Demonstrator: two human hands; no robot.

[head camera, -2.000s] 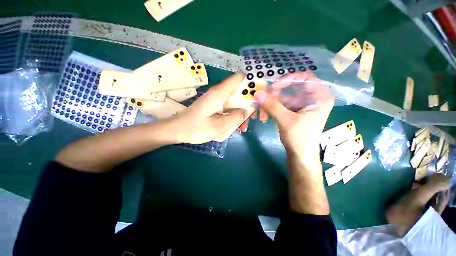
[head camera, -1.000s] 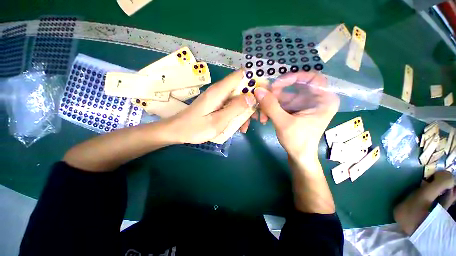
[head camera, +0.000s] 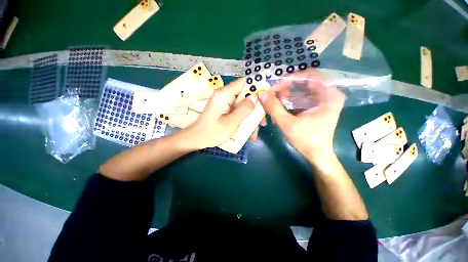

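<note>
My left hand (head camera: 218, 115) holds a cream phone back panel (head camera: 245, 130) at a tilt, its camera end with dark circles up between my hands. My right hand (head camera: 308, 112) holds a clear carrier sheet with rows of dark rings (head camera: 279, 53), which spreads out beyond my fingers. My right thumb and index fingertips are at the panel's camera end; whether a ring is between them is too small to tell. Clear film (head camera: 367, 77) extends to the right of the ring rows.
Overlapping panels (head camera: 184, 92) and a white dot sheet (head camera: 120, 115) lie left of centre. Dark ring sheets (head camera: 84, 71) and crumpled plastic (head camera: 69, 128) lie further left. A panel pile (head camera: 379, 146) and more plastic (head camera: 437, 134) lie right. Single panels (head camera: 136, 19) lie along the far side.
The view has shifted, so the table items appear further right on the near side. My hands stay together at the panel's camera end. The other person's hand at the right has left the view.
</note>
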